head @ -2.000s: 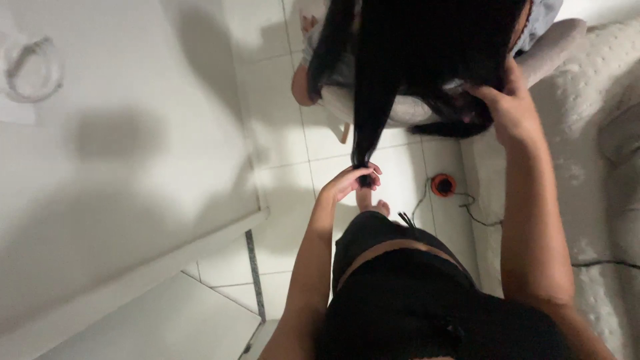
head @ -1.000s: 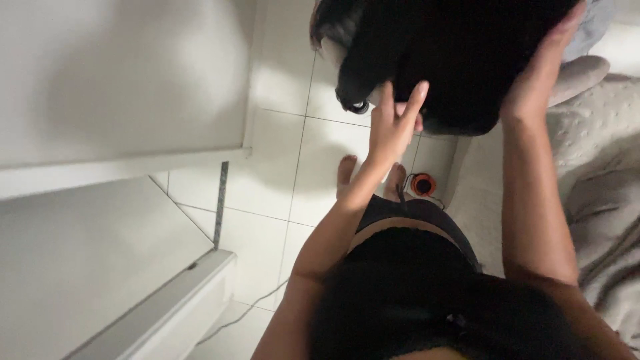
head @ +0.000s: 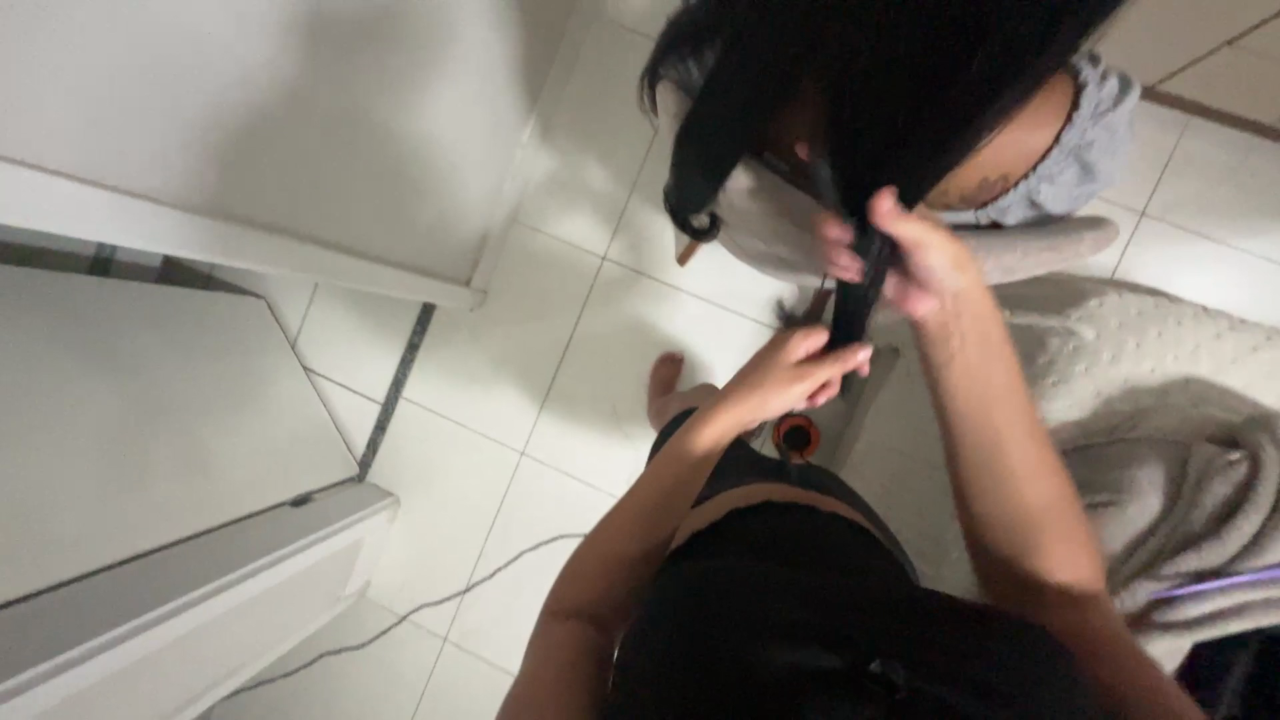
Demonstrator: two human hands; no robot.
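A person with long black hair (head: 890, 80) sits in front of me, and the face is hidden. My right hand (head: 915, 260) is closed around a gathered length of that hair, below the head. Nearer to me, my left hand (head: 800, 375) pinches the lower end of the same length between thumb and fingers. A separate lock with a curled end (head: 695, 200) hangs to the left, touched by neither hand. The person's grey garment (head: 1080, 150) shows at the upper right, beside a bare back with a tattoo.
White furniture (head: 300, 240) stands along the left. A cable (head: 420, 608) crosses the tiled floor (head: 560, 400). A round orange and black object (head: 797, 437) lies low, just beyond my waist. A cream textured cover (head: 1150, 330) and a rumpled grey blanket (head: 1170, 490) lie at the right.
My left hand was open beside the hair one second ago and now grips its lower end. My right hand has moved from the outer right side of the hair to the gathered length.
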